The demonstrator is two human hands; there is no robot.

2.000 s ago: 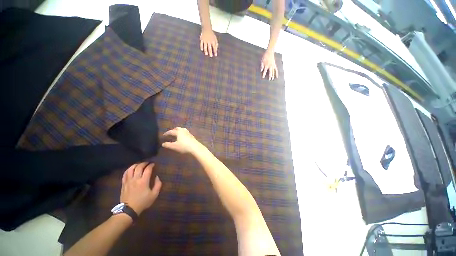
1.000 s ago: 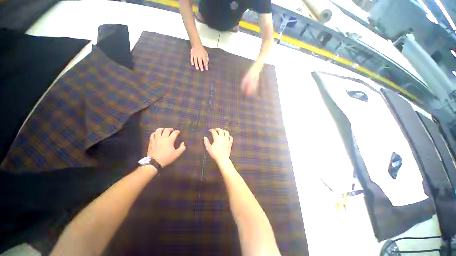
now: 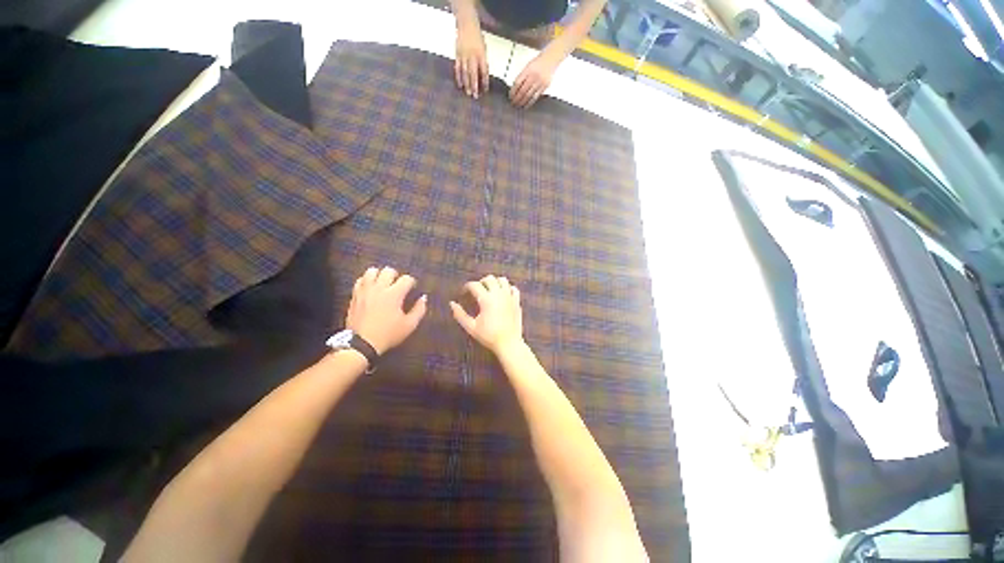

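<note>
A plaid fabric ply (image 3: pixel 584 264), brown with blue checks, lies mostly flat on the white table, with a thin line running lengthwise down its middle. My left hand (image 3: pixel 383 312) rests on it left of the line, fingers slightly spread. My right hand (image 3: pixel 491 312) rests on it just right of the line, fingers curved. Neither hand visibly grips anything. At the left, a plaid part (image 3: pixel 165 220) is folded over, with dark cloth (image 3: pixel 275 291) showing under its edge.
Another person's hands (image 3: pixel 501 77) touch the far edge. A black fabric pile (image 3: pixel 77 143) lies left. Gold-handled scissors (image 3: pixel 762 449) lie right of the plaid. Farther right, a white sheet (image 3: pixel 848 308) framed by dark cloth bears two small black objects (image 3: pixel 883 371).
My hands have come from the folded cloth's edge at left to either side of the middle line. The other person's hands have moved closer together at the far edge.
</note>
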